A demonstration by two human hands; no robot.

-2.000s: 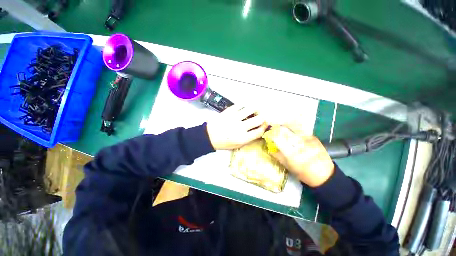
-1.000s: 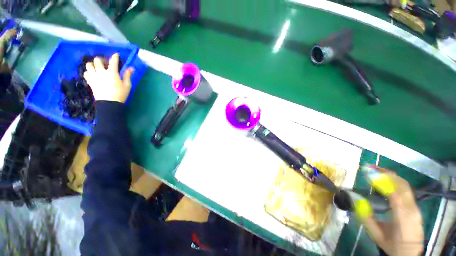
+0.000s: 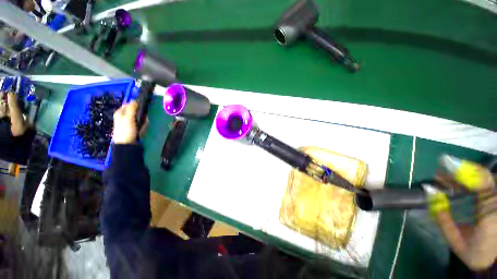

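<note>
A hair dryer with a purple ring [image 3: 234, 122] lies on the white mat, its black handle core [image 3: 280, 151] running over the yellow-tan pad [image 3: 319, 207]. Wires lead from the core's end into the open mouth of a dark grey handle sleeve [image 3: 395, 198]. My right hand [image 3: 471, 212], blurred, with yellow-covered fingertips, is at the sleeve's right end and cord; its grip is unclear. My left hand [image 3: 126, 122] is closed round the black handle of another hair dryer [image 3: 157, 66], beside the blue bin.
The blue bin [image 3: 68, 155] holds small black parts. Another purple-ringed dryer [image 3: 193, 103] stands left of the mat [image 3: 248, 190]. A grey dryer [image 3: 299, 22] lies on the green surface behind the white strip. Another person's arm [image 3: 16, 117] is at far left.
My left hand has left the bin's inside and taken hold of a dryer handle. The mat dryer's core and sleeve stay joined by wires. My right hand remains at the sleeve's right end. The view has shifted.
</note>
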